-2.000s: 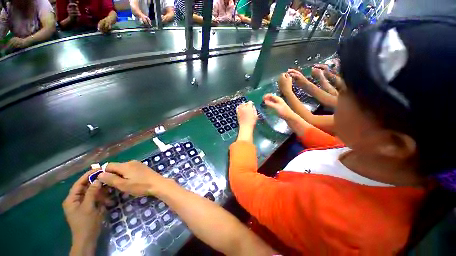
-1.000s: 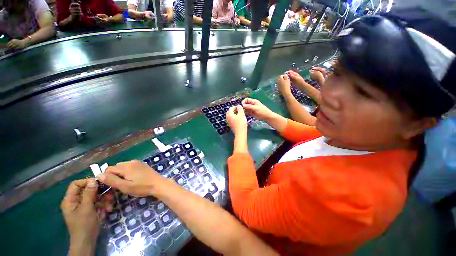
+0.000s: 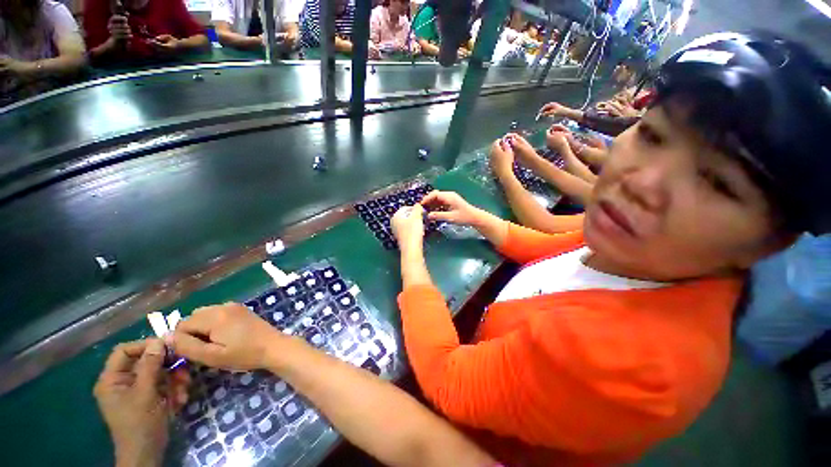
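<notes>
My left hand (image 3: 137,394) and my right hand (image 3: 221,337) meet at the lower left, bare, fingertips together. They hold a small dark part (image 3: 174,361) between them, mostly hidden by the fingers. White tabs (image 3: 164,322) stick up just behind the fingertips. The clear sheet with dark squares with pale centres (image 3: 314,315) lies on the green bench, partly under my right hand and forearm. A white strip (image 3: 279,273) lies at its far edge.
A small white part (image 3: 275,246) sits by the belt's edge. The dark green conveyor belt (image 3: 219,191) carries small parts. A person in orange (image 3: 565,356) works close at the right over another sheet (image 3: 387,214). Green uprights (image 3: 468,100) stand beyond. More people sit across the belt.
The belt's small parts have moved left. The dark part between my fingers has tilted and is more covered. The person in orange has turned the head towards me. The view has shifted slightly.
</notes>
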